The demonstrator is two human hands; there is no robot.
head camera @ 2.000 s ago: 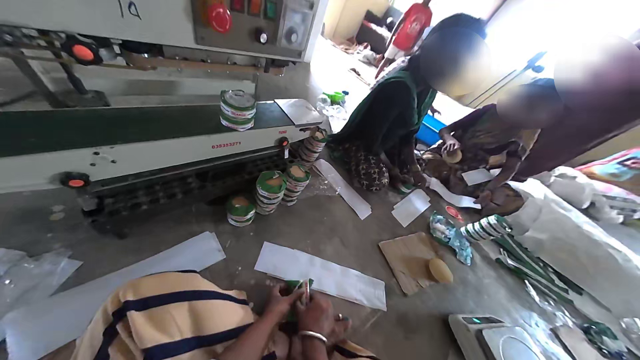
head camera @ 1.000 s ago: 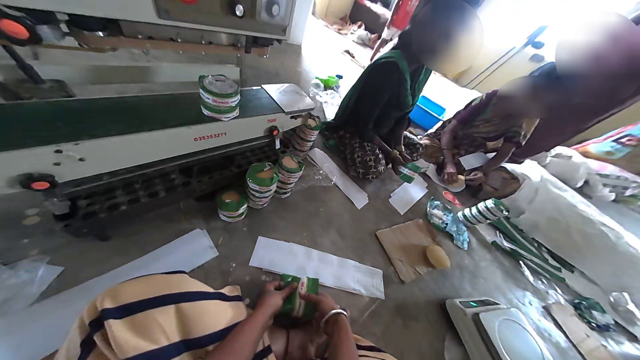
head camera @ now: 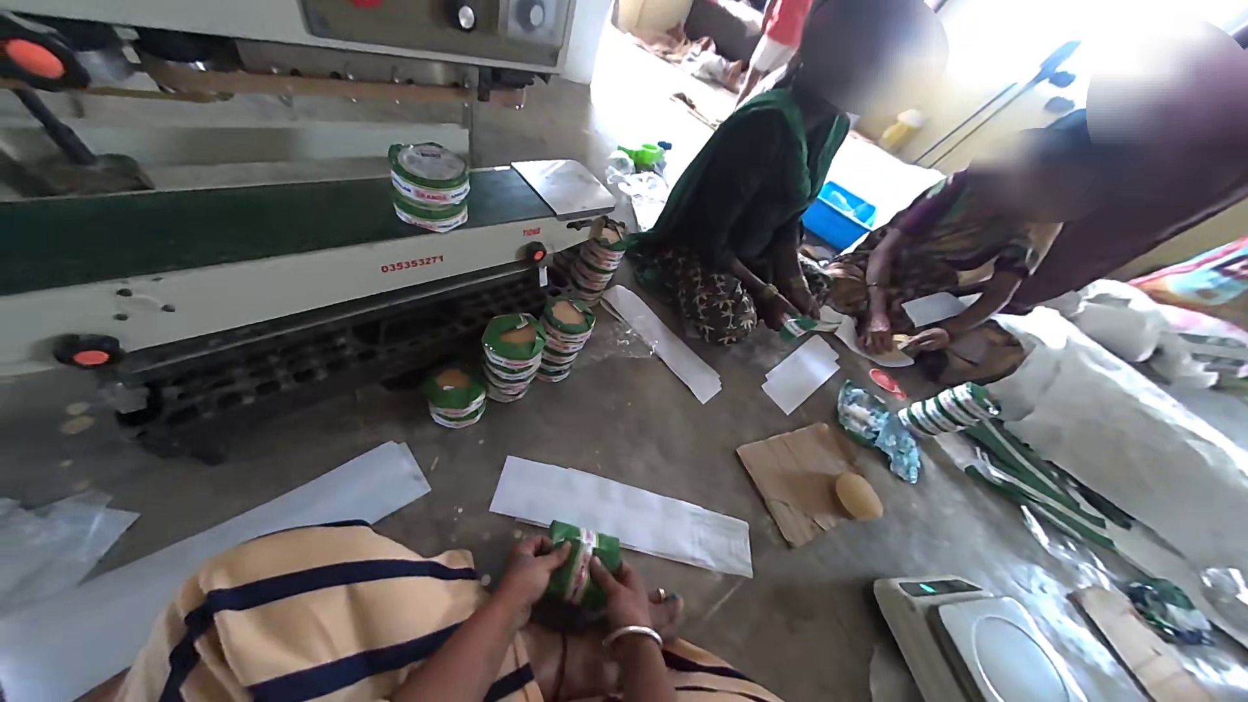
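Low in the middle of the head view, a green wrapped packet with a white printed band is held between both hands above the lap. My left hand grips its left side, and my right hand, with a bangle at the wrist, grips its right side. Just beyond the packet lie white paper strips on the floor. Stacks of round green-and-white wrapped packs stand beside the conveyor machine. Another such stack sits on the conveyor belt.
A cardboard piece with a round tan disc lies right of the strips. A digital scale is at lower right. Two people sit on the floor opposite, handling papers. A long paper sheet lies left, and a tilted stack at right.
The green packet, mostly covered by the hands two seconds ago, is now raised flat between them with its band showing. The view has shifted slightly.
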